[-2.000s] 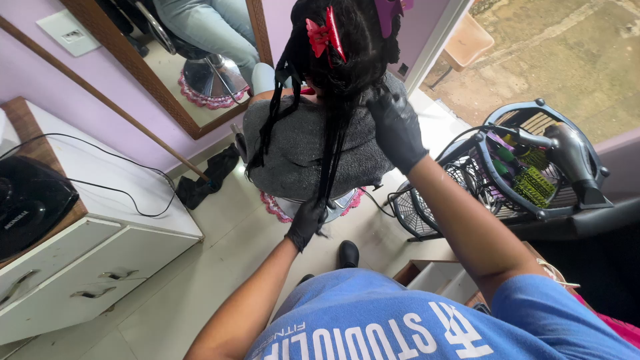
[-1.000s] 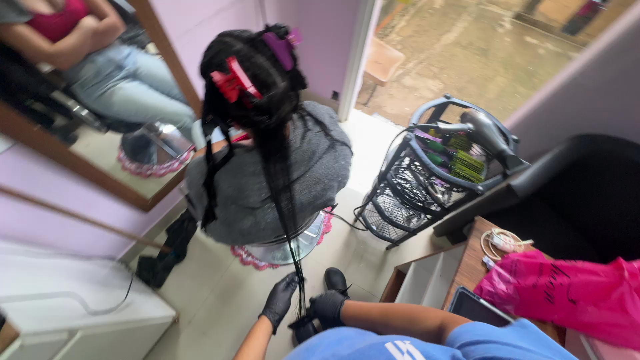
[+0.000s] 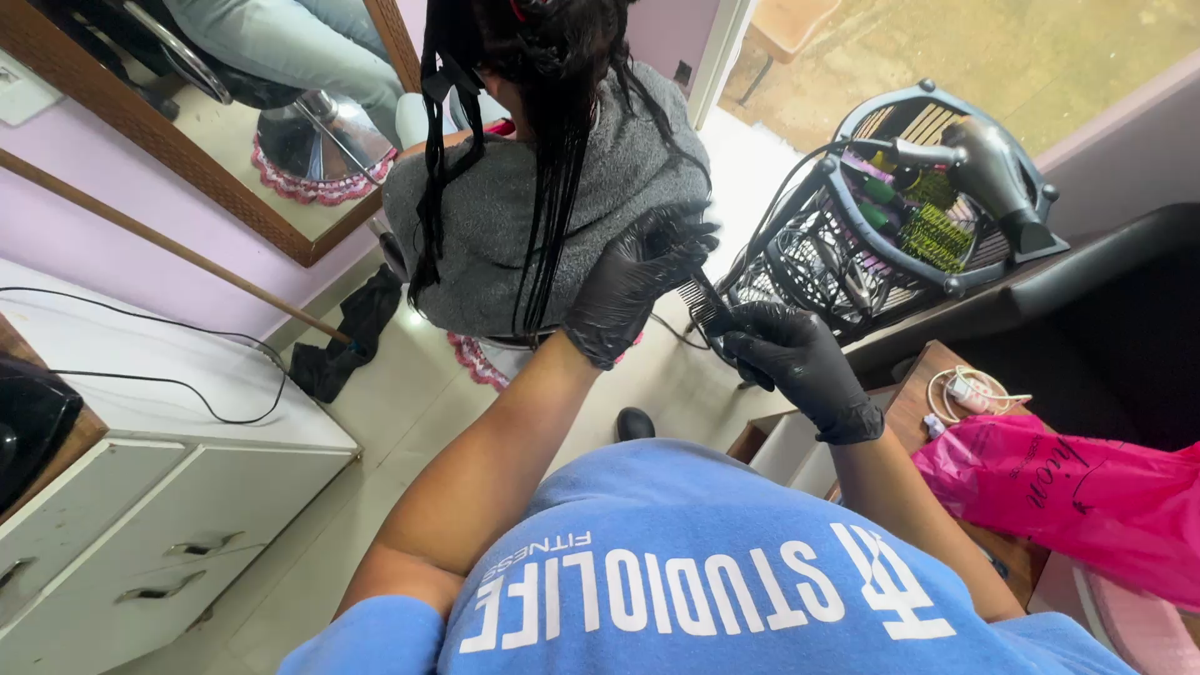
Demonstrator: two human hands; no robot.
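Both my hands wear black gloves. My right hand [image 3: 797, 361] is closed on a dark comb [image 3: 705, 305], whose teeth point up and left toward my other hand. My left hand [image 3: 647, 277] is beside the comb's far end, fingers bent and partly spread; whether anything lies between them I cannot tell. Just beyond it sits a person with long dark wet hair [image 3: 553, 206] hanging in strands down the back, over a grey towel [image 3: 478, 234] on the shoulders. A dark clip [image 3: 450, 80] holds hair at the left side of the head.
A framed mirror [image 3: 309, 246] leans at upper left, near a wooden pole [image 3: 178, 248] and a dark cloth [image 3: 352, 337]. White drawers [image 3: 187, 525] stand at left. At right are a basket trolley [image 3: 844, 202] with brushes, a hair dryer [image 3: 998, 178], and a pink plastic bag [image 3: 1059, 487].
My hands have left the hanging ends of the hair, where they were one second ago, and moved up and to the right. The comb now shows plainly in my right hand.
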